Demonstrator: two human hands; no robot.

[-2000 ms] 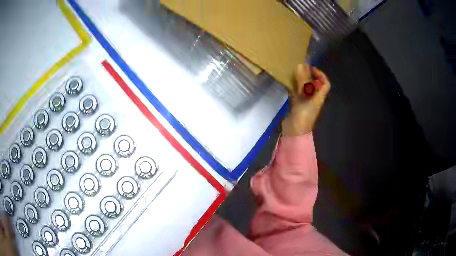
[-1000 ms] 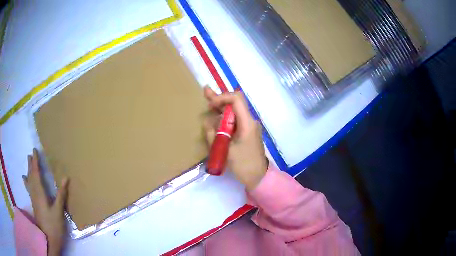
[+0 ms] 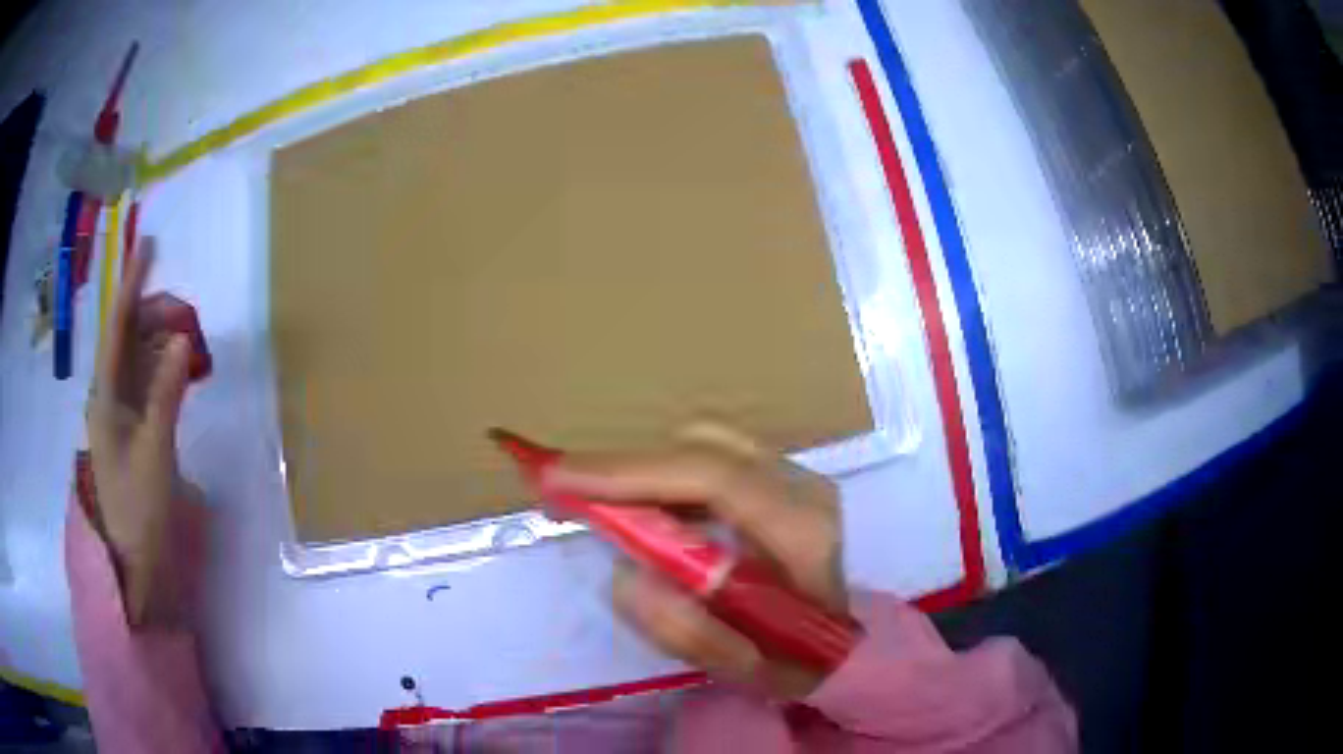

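Note:
A plain brown cardboard sheet (image 3: pixel 560 295) lies over a clear plastic tray (image 3: pixel 398 554), whose shiny rim shows around it. The sheet hides whatever is in the tray. My right hand (image 3: pixel 737 545) holds a red marker (image 3: pixel 663 545) above the sheet's near edge, its dark tip pointing up and left. My right hand is slightly blurred. My left hand (image 3: pixel 140 413) is raised left of the tray, off it, and pinches a small red piece (image 3: pixel 183 333) that looks like the marker's cap.
A blue marker (image 3: pixel 67 287), another red marker (image 3: pixel 86 243) and a pale, translucent item (image 3: pixel 100 170) lie at the far left. Ridged clear trays (image 3: pixel 1119 251) with brown card (image 3: pixel 1230 162) on top stand at the right. Yellow, red and blue tape borders the work area.
The cardboard now covers the tray where rows of round parts showed earlier. My left hand has left the tray's edge and now holds the red piece. The marker's tip is now bare and points up-left.

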